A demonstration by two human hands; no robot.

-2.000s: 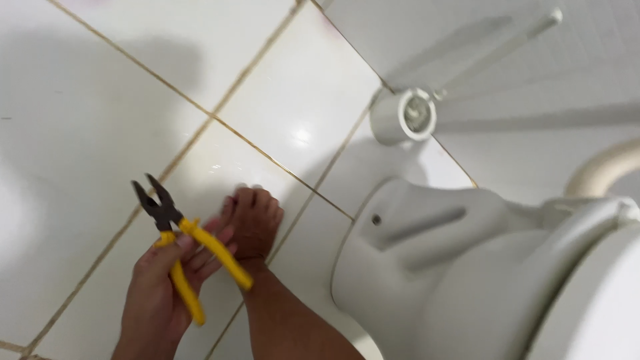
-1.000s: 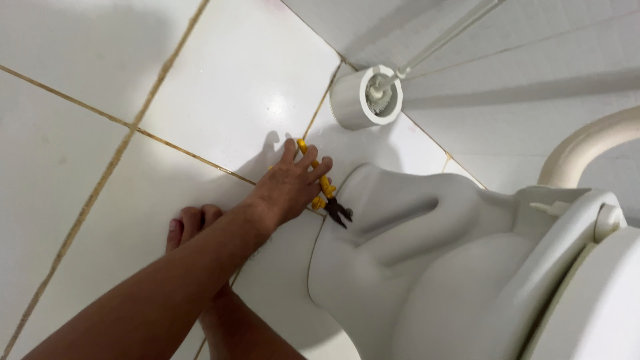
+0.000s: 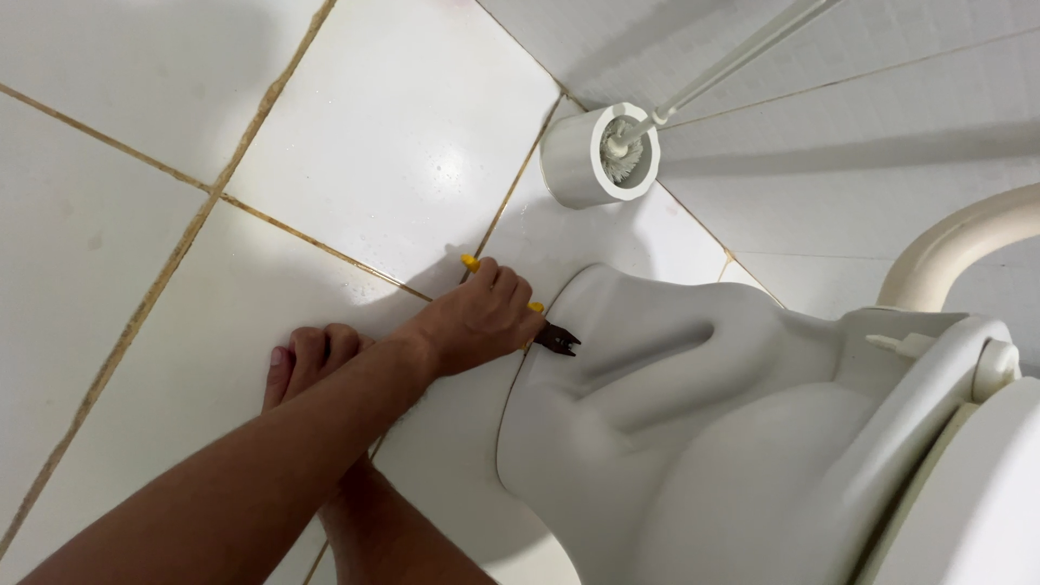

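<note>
My left hand [image 3: 483, 317] reaches in from the lower left, back of the hand up, fingers wrapped around the yellow-handled pliers [image 3: 557, 339]. One handle tip pokes out above the knuckles; some yellow shows beside the fingers nearest the jaws. The dark jaws point right, slightly parted, at the foot of the white ceramic toilet [image 3: 650, 357]. Something small seems to lie between the jaw tips, too small to make out. Most of the handles and my thumb are hidden. My right hand is out of view.
A white toilet brush [image 3: 621, 154] stands in its round holder [image 3: 577, 158] by the tiled wall. A beige pipe [image 3: 934, 252] curves behind the toilet. My bare foot [image 3: 313, 361] is on the white floor tiles [image 3: 390, 154], partly under my forearm.
Two seconds ago my left hand held the pliers palm up, left of my foot. It has moved right and turned over, bringing the jaws to the toilet's foot.
</note>
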